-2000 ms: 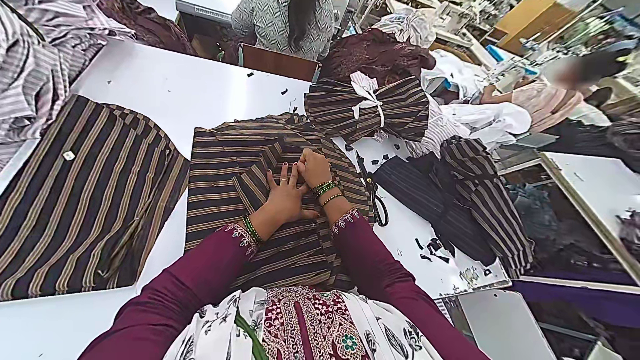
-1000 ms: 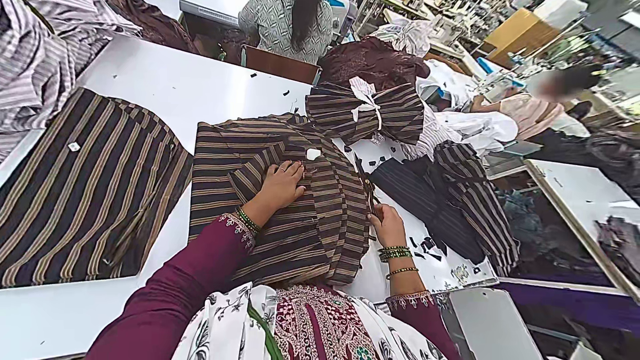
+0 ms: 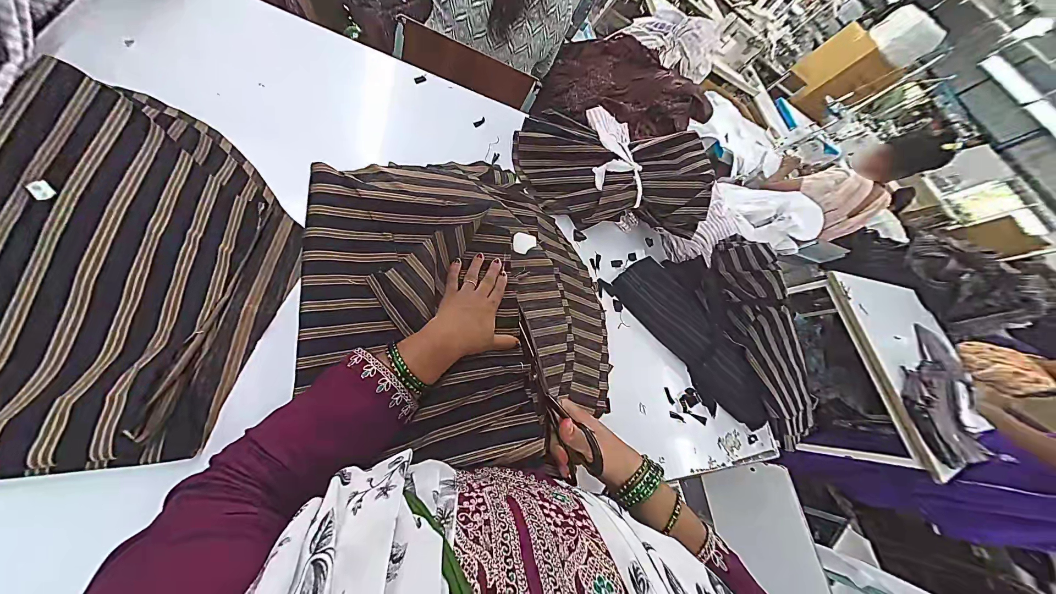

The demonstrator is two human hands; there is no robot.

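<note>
My left hand [image 3: 470, 318] lies flat with spread fingers on a stack of dark striped cut fabric pieces [image 3: 355, 272]. In my right hand [image 3: 582, 441] is a pair of dark-handled scissors [image 3: 535, 363], whose blades lie over the stack beside my left hand and point away from me. A small white piece [image 3: 524, 242] sits on the stack, just beyond my left fingertips. Past the stack's far right corner rests a striped fabric bundle [image 3: 660, 177] tied with a white strip [image 3: 615, 153].
Another striped fabric stack [image 3: 107, 272] covers the left of the white table [image 3: 247, 74]. Dark folded fabric [image 3: 689, 338] and small dark scraps [image 3: 686, 404] lie at the right. A person [image 3: 858, 181] sits at the far right; another [image 3: 503, 29] is beyond the table.
My right hand has moved from the middle of the stack to its right side and now holds the scissors. The small white piece, covered two seconds ago, now shows on the stack.
</note>
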